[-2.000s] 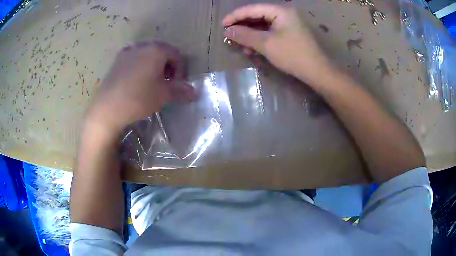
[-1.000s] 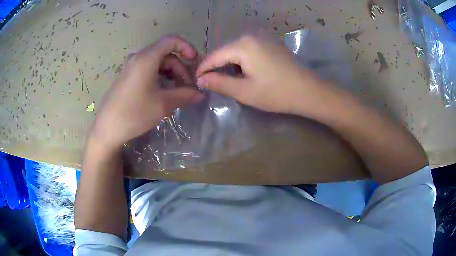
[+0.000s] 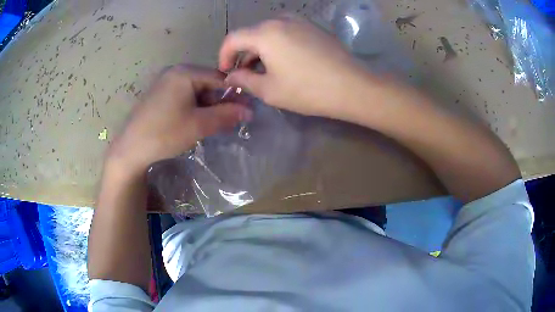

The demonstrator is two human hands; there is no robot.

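A clear plastic bag strip (image 3: 252, 152) lies on the cardboard-covered table in front of me, its lower edge near the table's front edge. My left hand (image 3: 179, 116) holds the strip's upper part between thumb and fingers. My right hand (image 3: 286, 64) meets it at the strip's top, thumb and fingertips pinched together. A small shiny metal piece (image 3: 238, 90) shows between the hands, and another small silvery piece (image 3: 244, 132) shows at the plastic just below the left fingertips. The fingers hide what exactly the right fingertips pinch.
The tan cardboard cover (image 3: 67, 122) has dark spots and a centre crease. More shiny plastic strips (image 3: 522, 49) lie at the far right. A small yellow bit (image 3: 103, 133) lies at left. A blue tub with whitish bags (image 3: 72, 244) stands below the table's left edge.
The right hand came from the upper right to the left hand at the strip. The strip is now more crumpled and its right part lies beyond the right forearm. The view has shifted slightly.
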